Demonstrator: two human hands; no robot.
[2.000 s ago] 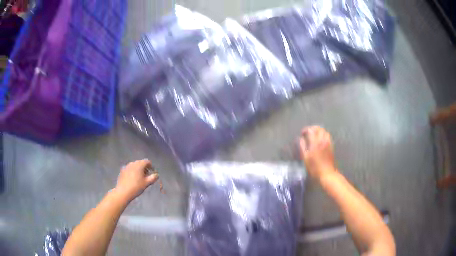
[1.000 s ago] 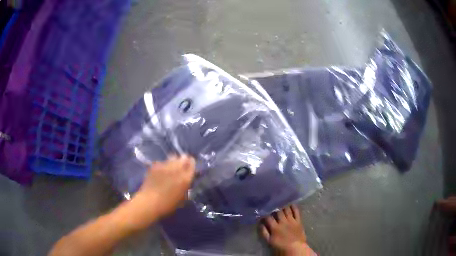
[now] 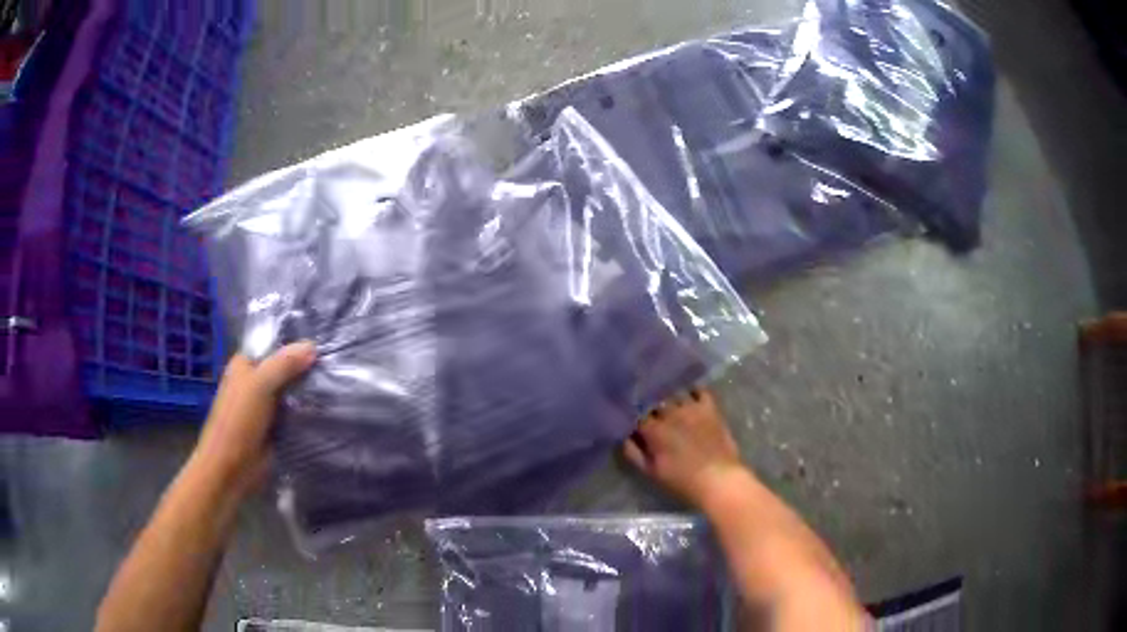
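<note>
My left hand (image 3: 270, 385) grips the left edge of a bagged garment (image 3: 358, 407), thumb on top of the film. The pack is blurred and lies over other packs. My right hand (image 3: 677, 442) is at the lower right edge of these packs, its fingertips partly hidden at the film edge; whether it grips is unclear. Another bagged garment (image 3: 581, 590) lies below, cut off by the bottom edge. Parts of a tying strip (image 3: 921, 602) show at the lower right, dark and white.
A blue lattice crate (image 3: 148, 272) with purple cloth (image 3: 47, 247) stands at the left. More bagged garments (image 3: 729, 161) overlap at the upper right on the grey floor (image 3: 865, 420). Brown wooden stool parts (image 3: 1104, 331) show at the right edge.
My left hand has moved left and now holds a pack's edge. That pack now spreads across the pile's left side. My right hand is higher in view. The lower pack has come back into view.
</note>
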